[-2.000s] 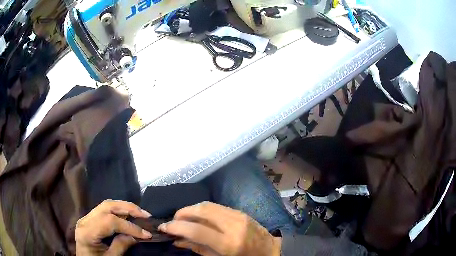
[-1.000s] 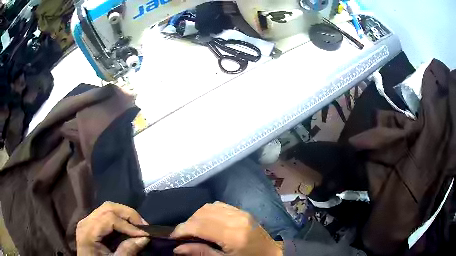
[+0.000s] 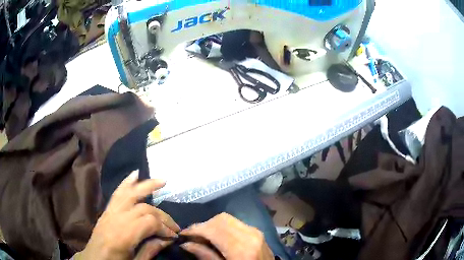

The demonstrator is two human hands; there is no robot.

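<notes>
The brown garment piece (image 3: 56, 167) lies bunched over the left of the table, its top end by the needle area of the white sewing machine (image 3: 244, 20). A black fabric section (image 3: 124, 157) is joined to its right side and runs down to the hands. My left hand (image 3: 127, 223) and my right hand (image 3: 224, 238) are close together at the bottom, both pinching dark cloth between them. The left index finger is raised off the cloth. The fingertips are partly hidden by the fingers and folds.
Black-handled scissors (image 3: 254, 84) and a round black disc (image 3: 343, 77) lie on the table. A ruler strip (image 3: 285, 152) follows the front edge. More brown cloth (image 3: 402, 188) hangs at the right. Dark cloth is heaped at the far left (image 3: 30, 76).
The view has tilted up, showing more of the machine head. My left hand has moved up and its index finger has lifted away. Both hands still hold the cloth.
</notes>
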